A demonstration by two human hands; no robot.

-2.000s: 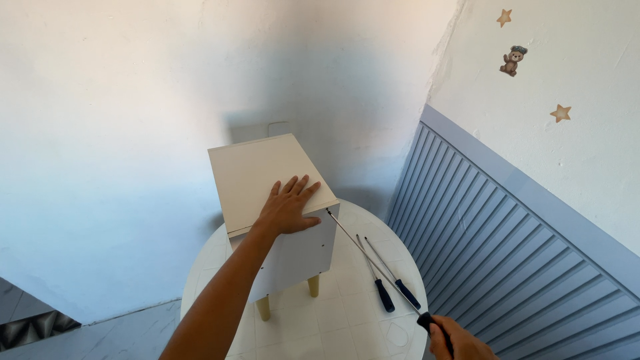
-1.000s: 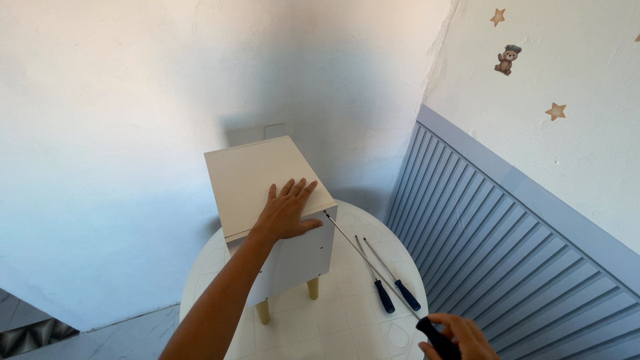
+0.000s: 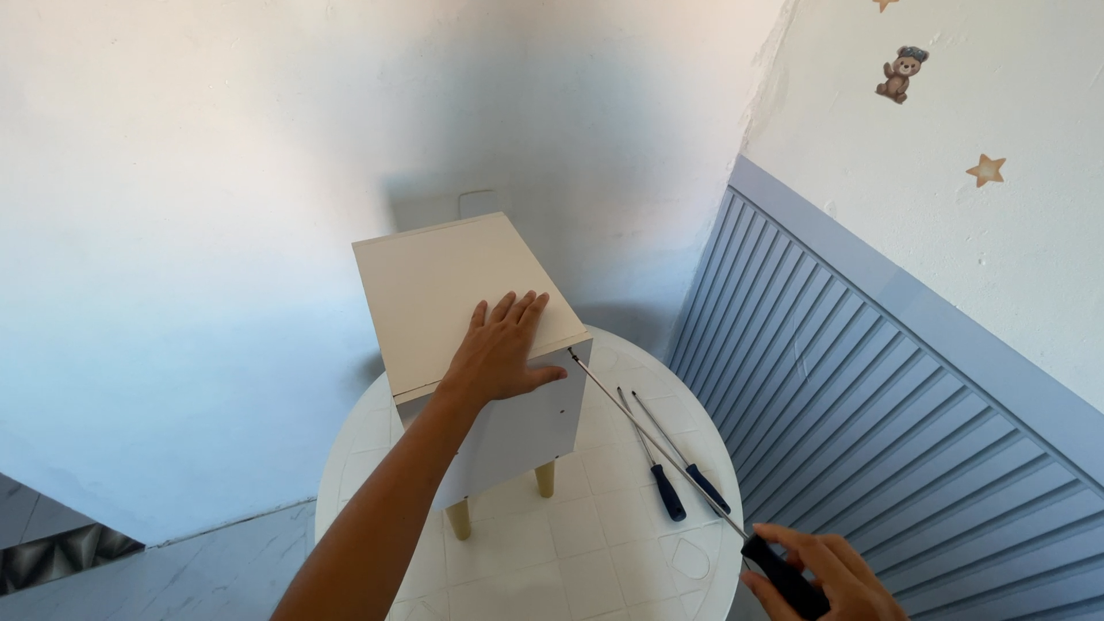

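Observation:
A small white cabinet (image 3: 457, 302) with tapered wooden legs (image 3: 545, 479) stands on a round white table. My left hand (image 3: 504, 349) lies flat on the near right part of its top, fingers spread, with the thumb over the front edge. At the lower right, my right hand (image 3: 819, 569) grips the black handle of a long screwdriver (image 3: 660, 444). The shaft runs up to the left, and its tip meets a screw (image 3: 571, 351) at the cabinet's upper right corner, just under the top panel. Small dark holes or screws show on the near panel.
Two screwdrivers with dark blue handles (image 3: 668, 493) (image 3: 709, 489) lie on the round table (image 3: 517, 578), right of the cabinet. A pale wall rises behind. Blue-grey ribbed panelling (image 3: 862, 371) runs close along the table's right side.
The fingers of my right hand have shifted around the screwdriver's handle. My left hand stays on the cabinet top, and the screwdriver tip remains at the same corner.

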